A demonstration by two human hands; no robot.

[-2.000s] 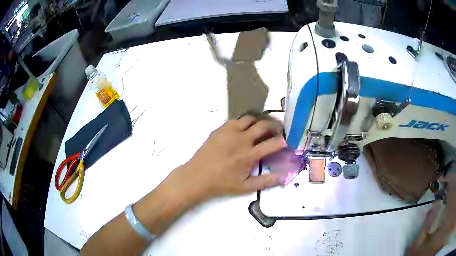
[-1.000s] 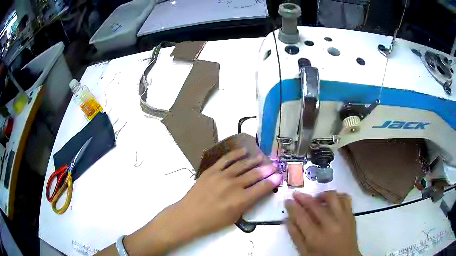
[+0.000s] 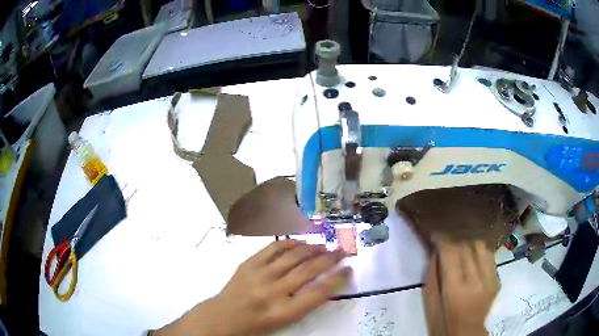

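Note:
A brown fabric piece lies at the presser foot under pink-purple light. A chain of joined brown pieces trails behind it to the left, with a thin curling strip. My left hand lies flat on the machine bed just in front of the needle, fingers slightly apart, holding nothing visible. My right hand is at the pile of brown pieces under the machine arm. Its fingertips touch the front of the pile; blur hides whether they grip a piece.
The white and blue sewing machine fills the right side. Red and yellow handled scissors lie on a dark cloth at left, beside a small bottle of yellow-orange liquid. White bins and a side table stand behind.
My right hand has moved right, from near the needle to the pile. My left hand has come off the brown piece to the bed in front of it. The view has shifted right.

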